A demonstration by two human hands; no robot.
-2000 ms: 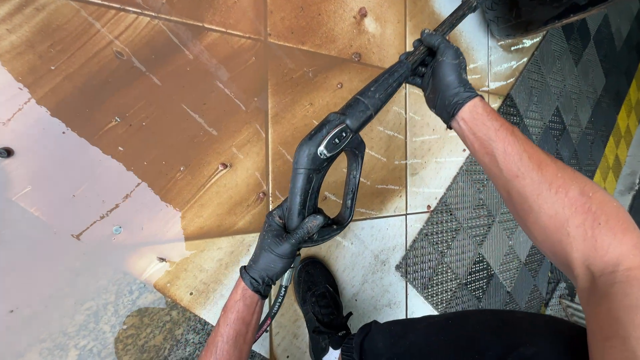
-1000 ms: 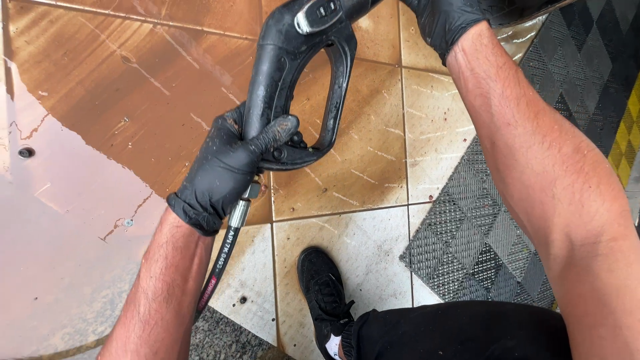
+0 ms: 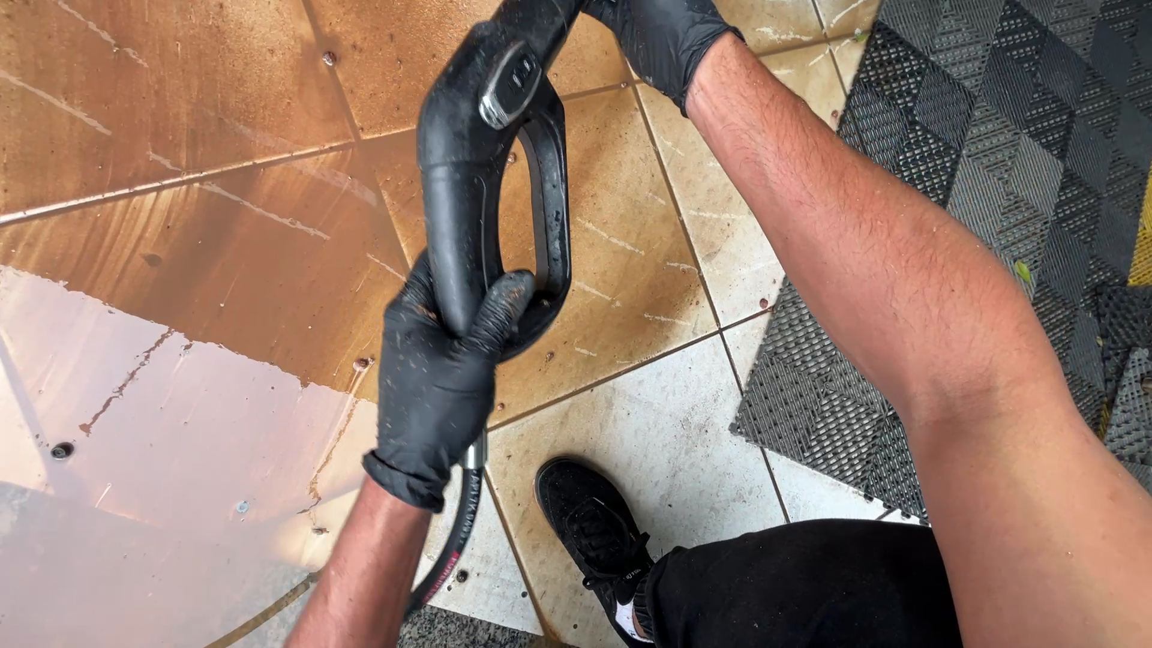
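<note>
A black pressure washer gun [image 3: 463, 171] with a closed loop guard and a small oval badge runs from the centre to the top edge. My left hand [image 3: 441, 360], in a black glove, is wrapped round the lower end of its grip, thumb across the front. Below that hand a black hose [image 3: 463, 513] with a metal fitting hangs down. My right hand [image 3: 657, 36], also gloved in black, is at the gun's upper part by the top edge; its fingertips are partly out of view. The gun's front end is not visible.
Muddy brown water covers floor tiles [image 3: 180, 99] on the left, with a pale reflection lower down. Whiter tiles [image 3: 630, 432] lie nearer. Grey and black interlocking plastic floor mats [image 3: 981, 135] are at the right. A black shoe [image 3: 594, 522] stands at bottom centre.
Two seconds ago the right hand and more of the gun's forward tube were in view; now the tube runs out past the top edge. Both hands have stayed on the gun.
</note>
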